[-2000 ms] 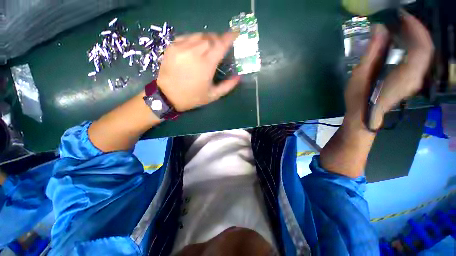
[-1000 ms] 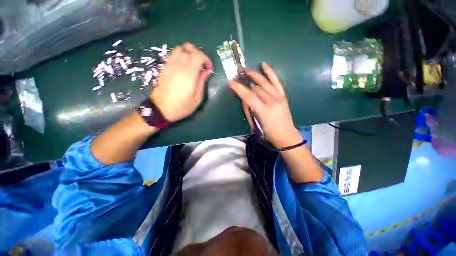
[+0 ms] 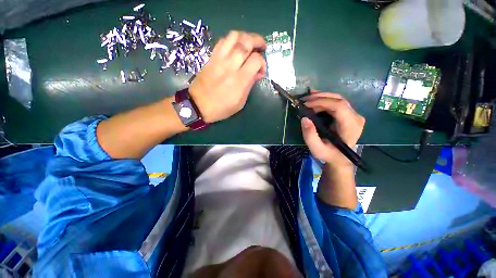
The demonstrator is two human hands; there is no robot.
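Note:
A green circuit board [image 3: 280, 62] with a large white area lies on the dark green mat in front of me. My left hand [image 3: 235, 73] is at the board's left edge with its fingertips pinched together; whether a small part is between them is hidden. My right hand [image 3: 333, 126] holds a black soldering iron [image 3: 332, 136], its metal tip at the board's lower edge. A pile of small silver-white and dark components [image 3: 177, 46] lies left of my left hand.
Overlapping green boards [image 3: 410, 89] lie at the right. A white tub [image 3: 421, 24] stands behind them, and a black holder with a yellow patch [image 3: 482, 117] is at the far right. A flat clear bag [image 3: 19, 73] lies far left. A dark panel [image 3: 397, 182] is below the bench edge.
My right hand has gone from the stand area at the right to the board, and the iron now points at its lower edge. My left hand has moved back to the board's left edge.

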